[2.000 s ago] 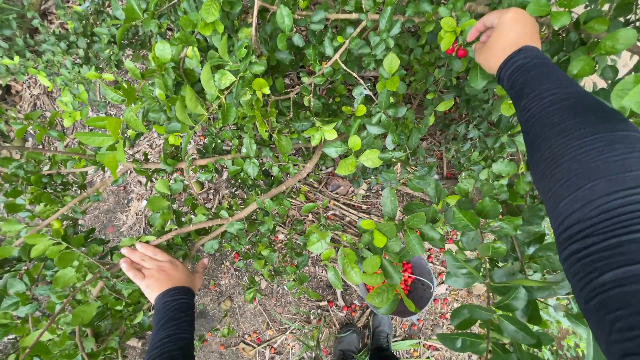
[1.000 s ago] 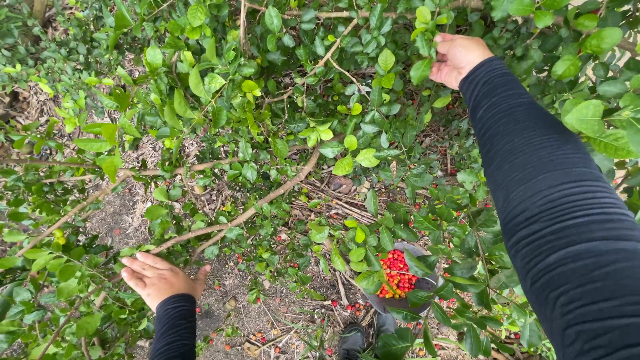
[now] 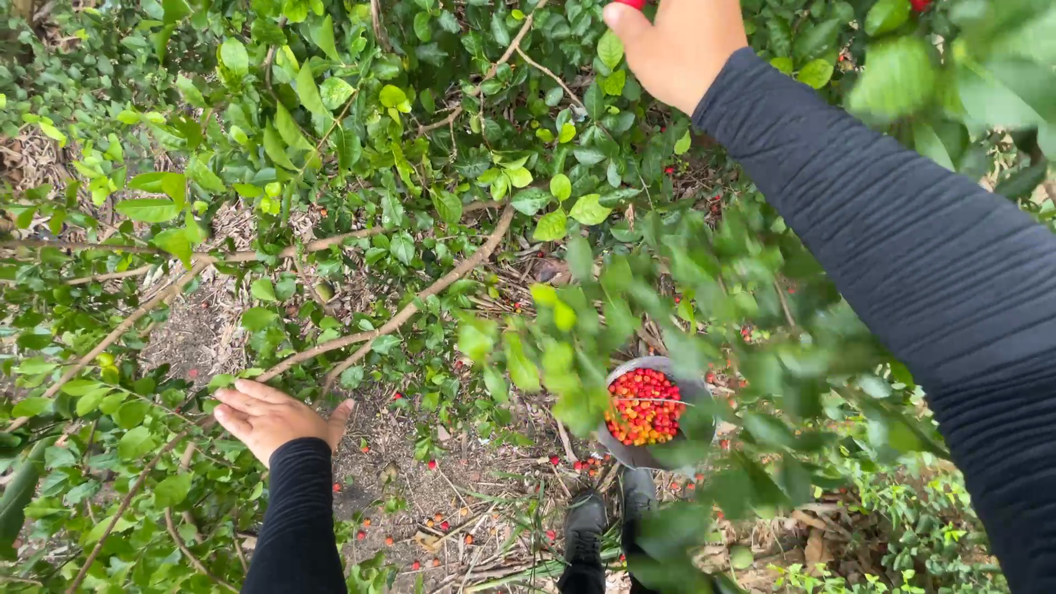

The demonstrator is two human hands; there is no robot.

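Observation:
My left hand [image 3: 276,419] rests against a thin brown branch [image 3: 404,312] at the lower left, palm down, thumb spread out to the right. At the top edge, my right hand [image 3: 681,45] has a red berry [image 3: 631,4] at its fingertips; the frame cuts off part of the fingers. Below, on the ground, stands a grey bucket [image 3: 656,456] holding many red and orange berries [image 3: 643,404]. Blurred leaves partly cover its right side.
Leafy green branches fill the upper part and both sides. Blurred leaves [image 3: 895,78] hang close at the upper right. A dark shoe [image 3: 584,524] stands just below the bucket. Fallen berries [image 3: 437,521], dry leaves and twigs lie scattered on the soil.
My right hand has moved left from the red berries it was touching at the upper right. The leaves over the bucket have shifted, showing more of it. My left hand has stayed at the branch.

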